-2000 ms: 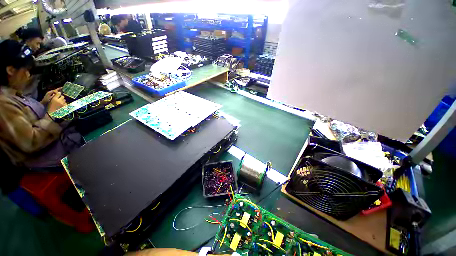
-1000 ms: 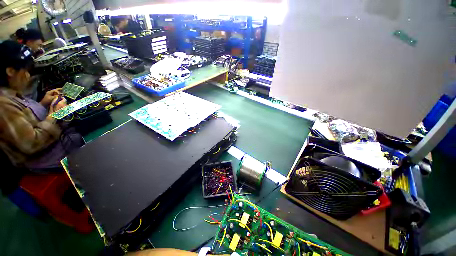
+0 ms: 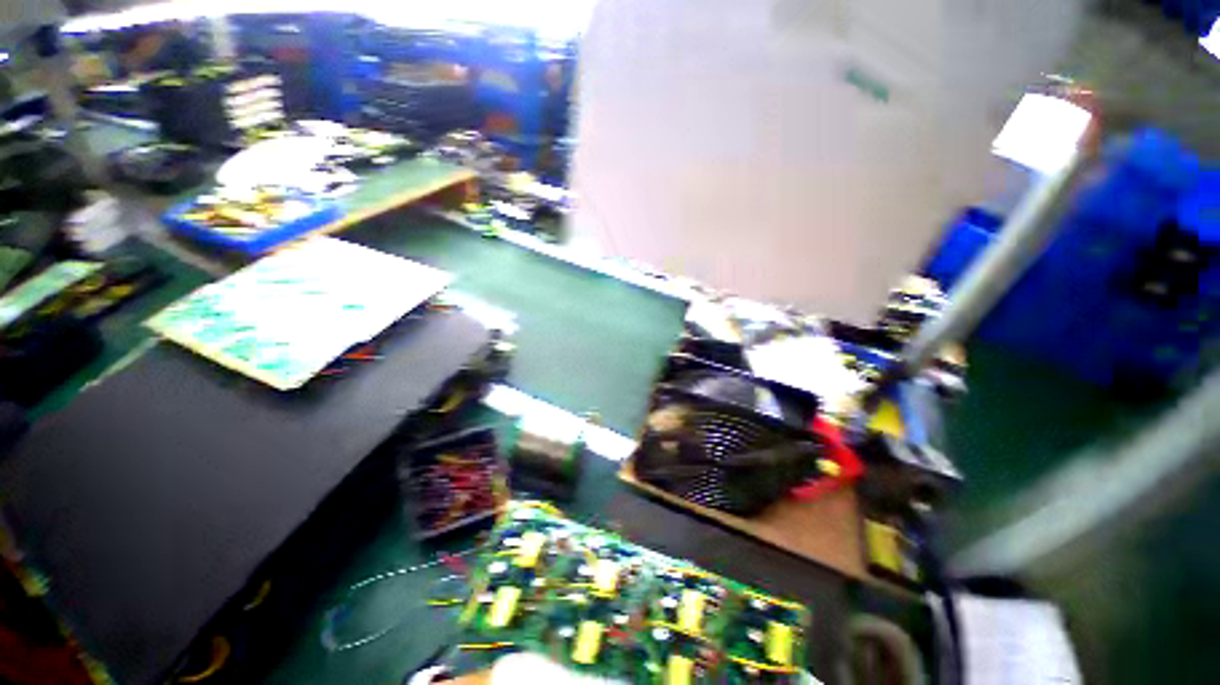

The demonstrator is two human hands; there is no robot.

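A green PCB panel (image 3: 589, 589) with yellow blocks and wires lies component side up at the bottom centre. A white-gloved hand (image 3: 533, 670), which looks like my left hand, is cut off by the bottom edge at the panel's near side. Its fingers are hidden or blurred, so its grip cannot be told. My right hand is not in view. A black wire box (image 3: 456, 484) of red and dark wires stands behind the panel's left end, beside a blurred solder reel (image 3: 546, 455). Thin loose wires (image 3: 368, 596) lie left of the panel.
A black separator sheet (image 3: 228, 468) covers stacked panels at left, with pale boards (image 3: 297, 311) on top. A black fume fan (image 3: 729, 448) stands on a brown board at right, near a red tray (image 3: 832, 462). A blue bin (image 3: 254, 221) is at back left. White paper (image 3: 1013, 640) lies lower right.
The view has swung right, so the bench things sit further left and the coworker is out of the picture. More of the panel and a white-gloved part now show at the bottom.
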